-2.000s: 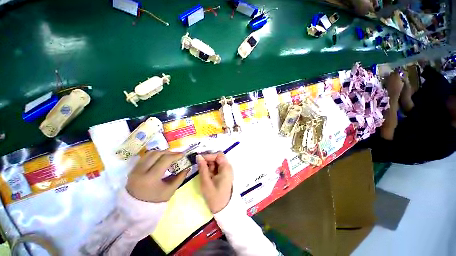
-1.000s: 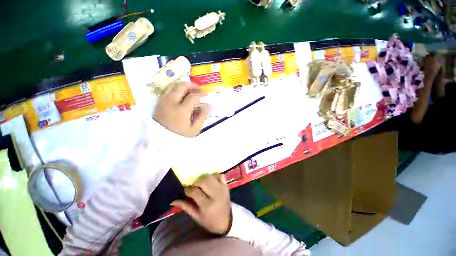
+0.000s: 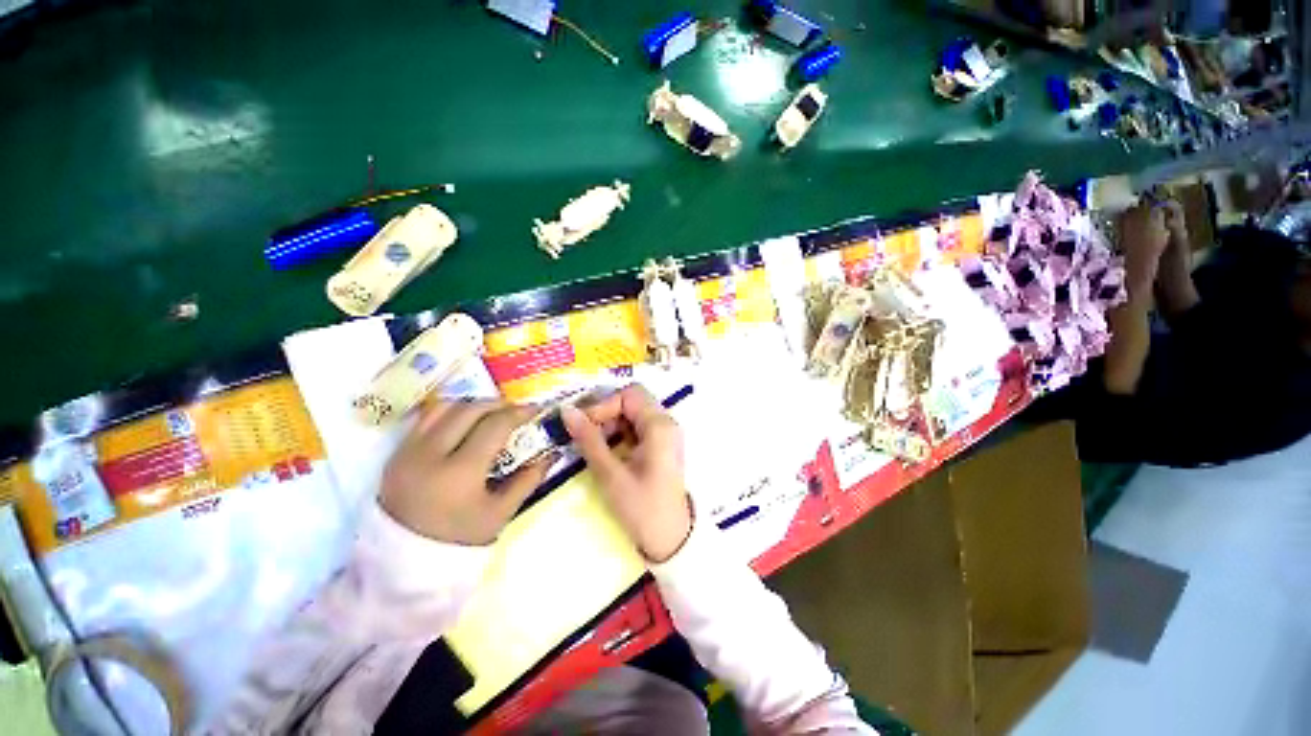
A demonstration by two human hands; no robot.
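My left hand (image 3: 457,467) holds a beige module (image 3: 526,449) over the ledge, its fingers around the near end. My right hand (image 3: 640,467) is at the module's right end, thumb and forefinger together at a dark patch on it; any small piece between the fingertips is too small to tell. The pale-yellow sheet (image 3: 554,575) lies below both hands at the ledge's front edge. A thin black strip (image 3: 738,516) lies right of my right hand. Another beige module (image 3: 421,370) lies just beyond my left hand.
A beige module pile (image 3: 877,360) and a pink heap (image 3: 1057,288) lie to the right. An upright beige piece (image 3: 669,312) stands at the belt edge. The green belt (image 3: 475,130) carries modules and blue cells. A tape roll (image 3: 115,690) is lower left, a carton (image 3: 1021,561) lower right. Another person's arms show far right.
My right hand has come up from the yellow sheet's edge to the module. My left hand now shows a module in it. Modules and cells on the belt have shifted right since the earliest frame.
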